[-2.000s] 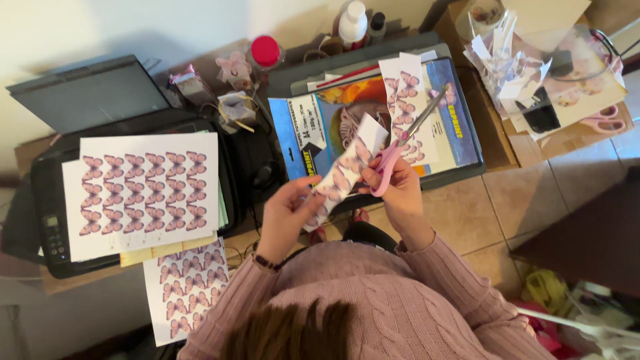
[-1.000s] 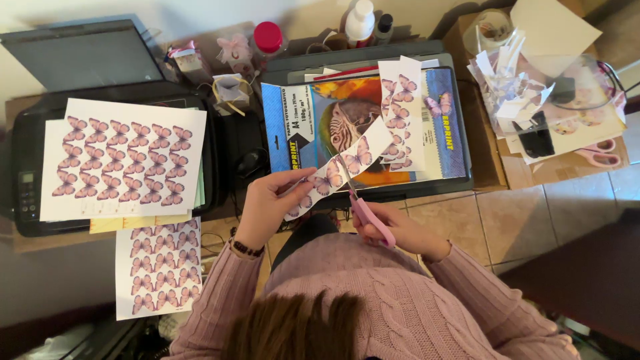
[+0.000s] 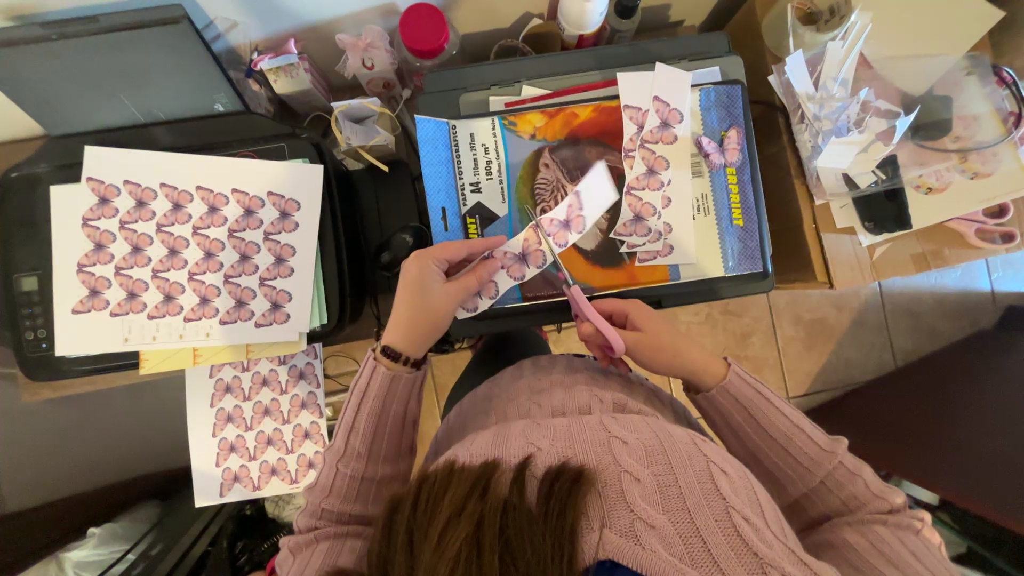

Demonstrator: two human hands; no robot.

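My left hand (image 3: 440, 292) pinches a white paper strip (image 3: 594, 190) printed with a row of pink butterflies. My right hand (image 3: 632, 336) grips pink-handled scissors (image 3: 578, 298), whose blades cross the strip between two butterflies. Under the strip lies a photo paper pack (image 3: 528, 152) with a parrot picture. More butterfly strips (image 3: 672, 88) rest on the pack's right half, and one cut-out butterfly (image 3: 720, 150) lies near its right edge.
Butterfly sheets (image 3: 192, 172) lie on a black printer (image 3: 24, 336) at left, another sheet (image 3: 268, 432) below. A red-lidded jar (image 3: 424, 32) stands behind. At right are a clear bag of paper scraps (image 3: 848, 104) and other pink-handled scissors (image 3: 980, 228).
The scissors, held clear of a cut two seconds ago, now have their blades across the strip. My left hand still holds the strip over the pack.
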